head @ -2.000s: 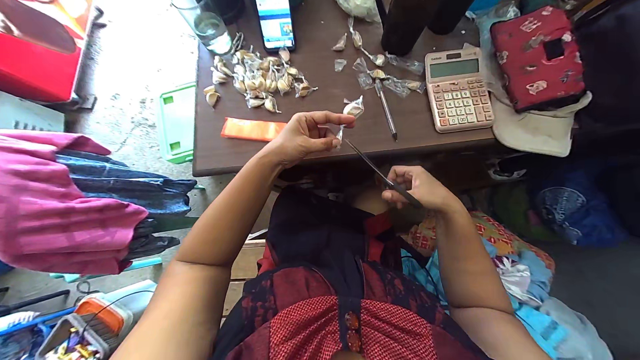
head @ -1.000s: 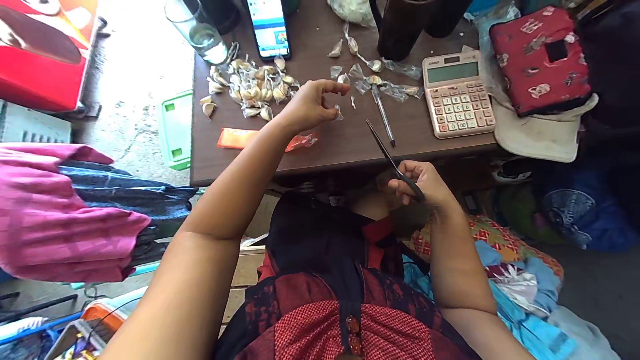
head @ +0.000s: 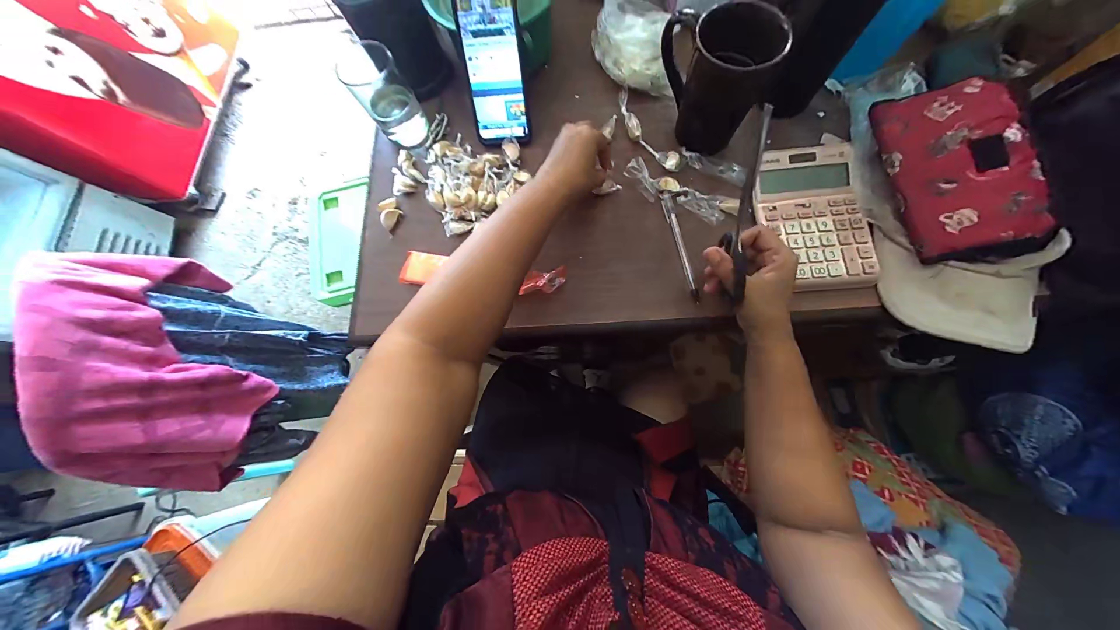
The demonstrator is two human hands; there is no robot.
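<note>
My left hand [head: 577, 159] reaches over the dark table, fingers bent down among small knotted plastic packets; whether it grips one is hidden. Just right of its fingers lies a wrapped packet [head: 632, 125]. A pile of garlic cloves in clear plastic [head: 468, 185] spreads to its left. My right hand [head: 754, 267] holds black-handled scissors [head: 745, 201] upright, blades pointing away, beside the calculator [head: 815, 214]. A pen [head: 679, 245] lies between the hands, its top near clear plastic scraps [head: 700, 203]. An orange plastic wrapper [head: 423, 268] lies partly under my left forearm.
A phone [head: 493, 74] with a lit screen stands behind the pile, beside a glass of water [head: 398, 114]. Farther right are a plastic bag [head: 632, 48] and a dark mug [head: 722, 79]. A red patterned pouch [head: 967, 171] rests on a beige cap [head: 958, 297] at the right.
My left hand has moved away from the scissors, farther over the table toward the packets. My right hand has moved forward beside the calculator, and the scissors now point more upright.
</note>
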